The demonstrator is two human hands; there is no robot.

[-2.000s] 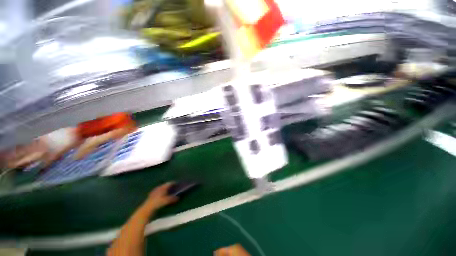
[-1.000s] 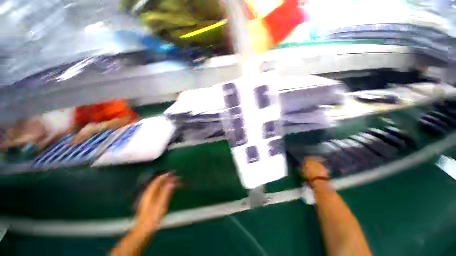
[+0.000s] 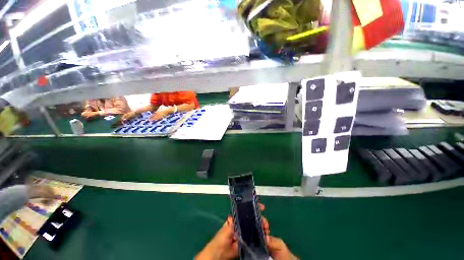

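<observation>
A black oblong unit [image 3: 248, 216] is held upright-looking over the green bench, its open or detailed face towards me. My left hand [image 3: 227, 239] grips its left side and my right hand [image 3: 273, 245] its right side near the lower end. The lower end is cut off by the picture's edge. A second black unit [image 3: 205, 163] lies alone on the green belt beyond the rail. A row of several black units [image 3: 407, 163] lies on the belt at the right.
A pale rail [image 3: 203, 189] divides bench and belt. A sample card [image 3: 329, 122] hangs on a post. A colour-dot sheet [image 3: 43, 208] with dark units lies left, beside another person's blurred sleeve. Beyond are an orange-clad person's arms, blue-patterned sheets [image 3: 152, 123] and white stacks [image 3: 259, 96].
The view has turned left. My hands have come together near the bottom centre and now hold a black unit; a second earlier they were apart, the right hand beside the row of units.
</observation>
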